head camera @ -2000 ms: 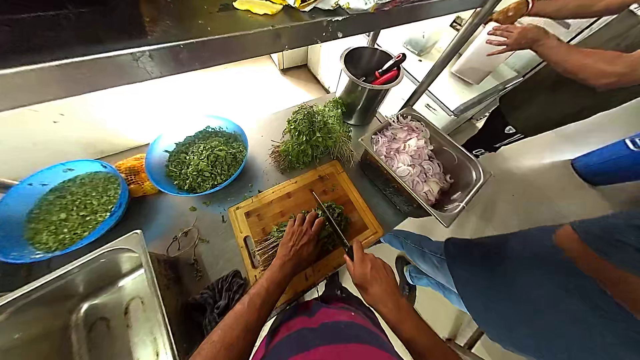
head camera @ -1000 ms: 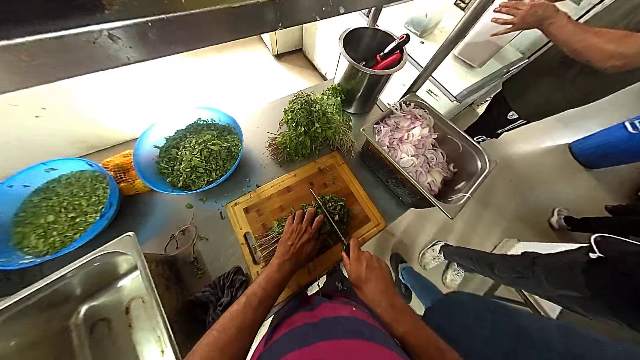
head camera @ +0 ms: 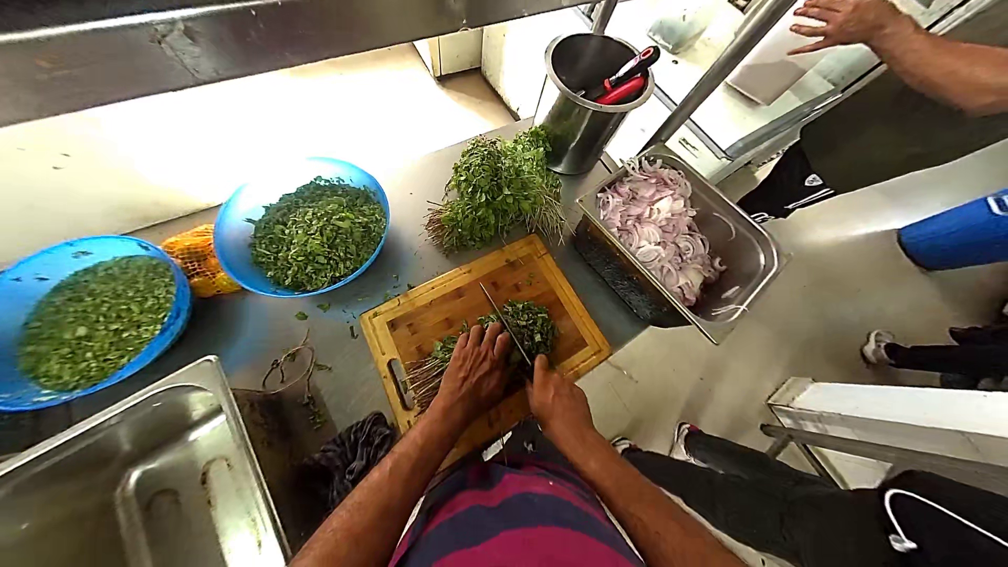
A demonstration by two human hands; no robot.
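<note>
My left hand point(head camera: 477, 368) presses a bunch of leafy herbs down on a wooden cutting board point(head camera: 567, 287), its stems point(head camera: 425, 379) sticking out to the left. In my right hand point(head camera: 557, 395) is the handle of a kitchen knife point(head camera: 504, 320), whose blade lies close beside my left fingertips. Chopped herbs point(head camera: 533, 326) sit just right of the blade. Behind the board lies an uncut herb bunch point(head camera: 492, 189). Blue bowls at the left hold cut herbs point(head camera: 316, 236) and chopped greens point(head camera: 98, 321). My fingers hide the knife handle.
A steel pan point(head camera: 720, 283) of sliced onions stands right of the board, a steel container point(head camera: 583, 126) with red-black handled tools behind. A mesh bag point(head camera: 201, 260) lies between the bowls. An empty steel pan point(head camera: 142, 480) is front left, a dark cloth point(head camera: 354, 457) nearby. People stand at the right.
At the right, the nearby person in blue jeans has moved out of the earlier place, and other people's legs have come into view. My hands stay at the herbs on the board.
</note>
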